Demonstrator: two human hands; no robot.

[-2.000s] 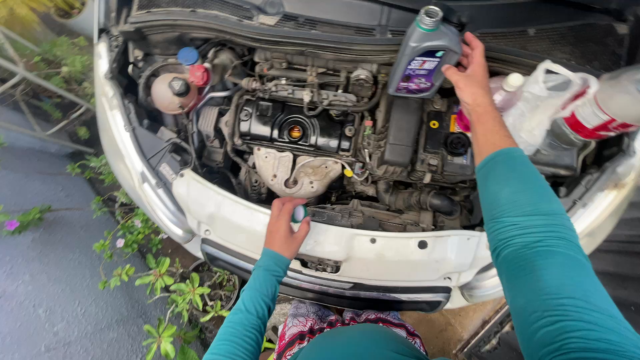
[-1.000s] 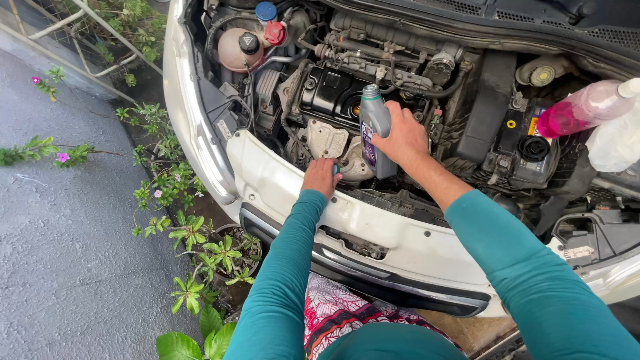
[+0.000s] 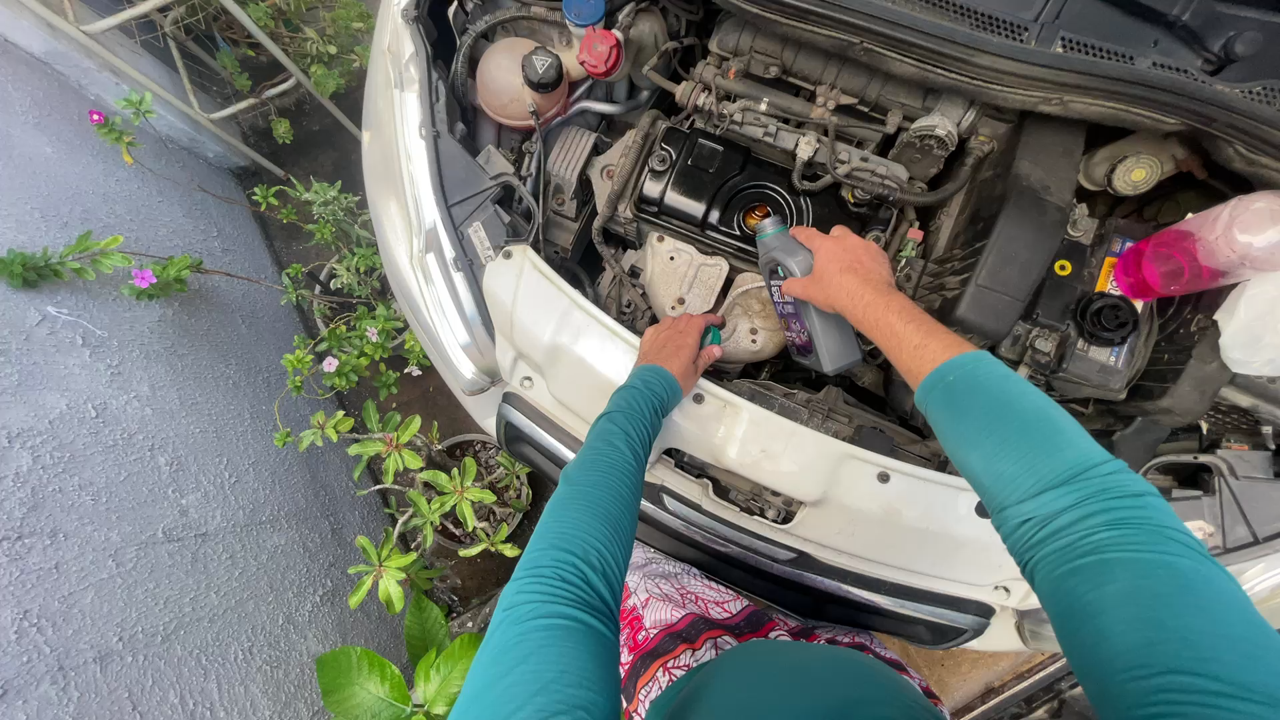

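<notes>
My right hand (image 3: 845, 268) grips a grey motor oil bottle (image 3: 820, 325) by its upper side. The bottle is uncapped as far as I can see and tilts to the left, its mouth beside the open oil filler hole (image 3: 756, 217) in the black engine cover (image 3: 700, 185). No stream of oil is visible. Between the fingers of my left hand (image 3: 682, 348) is a small green bottle cap (image 3: 711, 337); that hand rests at the white front panel (image 3: 560, 330), near the metal heat shield (image 3: 752, 322).
A coolant tank (image 3: 515, 85) with a black cap stands at the upper left, near a red cap (image 3: 600, 52). The battery (image 3: 1090, 335) is at the right, with a black round cap (image 3: 1107, 318) on it. A pink bottle (image 3: 1200, 250) lies beyond. Potted plants (image 3: 465, 490) grow by the bumper.
Two seconds ago the oil bottle stood at the back of the engine bay; my right hand has brought it forward to the filler hole. The view has shifted.
</notes>
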